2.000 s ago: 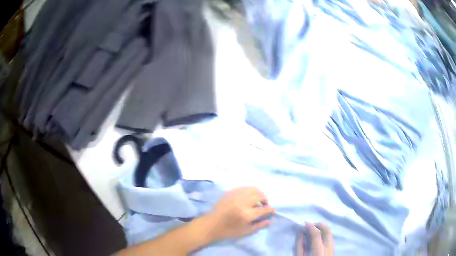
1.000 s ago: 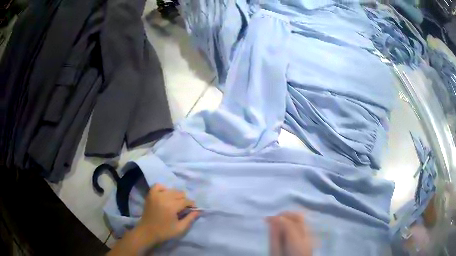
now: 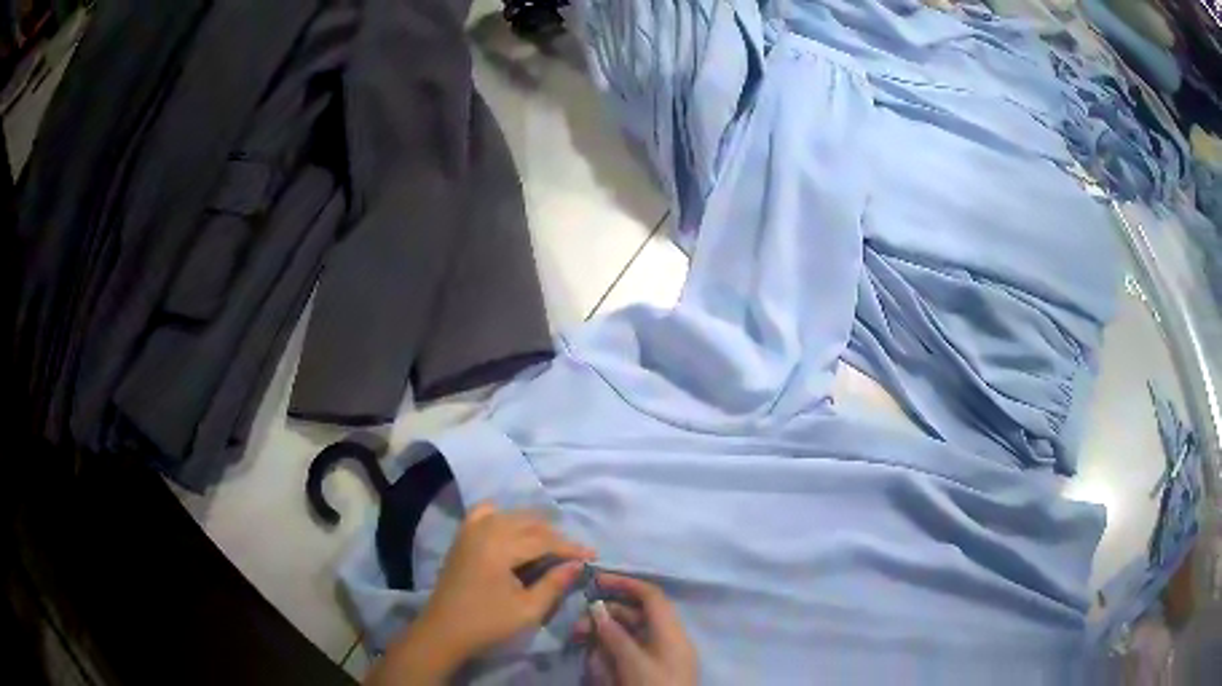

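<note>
A light blue blouse (image 3: pixel 777 523) lies on the white table with its collar towards the left. A black hanger (image 3: pixel 399 516) sits in its neck, the hook pointing left. My left hand (image 3: pixel 503 576) pinches the front edge of the blouse below the collar. My right hand (image 3: pixel 637 633) meets it there, fingertips on the same edge. The buttons are too small to make out.
Dark grey jackets (image 3: pixel 416 228) are stacked at the left. More light blue garments (image 3: pixel 965 174) lie behind the blouse. Narrow blue strips (image 3: pixel 1169 489) and clear plastic (image 3: pixel 1163 288) are at the right. The white table (image 3: pixel 576 174) shows between the piles.
My right hand has moved left across the blouse and now meets my left hand at the front edge. The view has shifted, and the glare of the earliest frame is gone.
</note>
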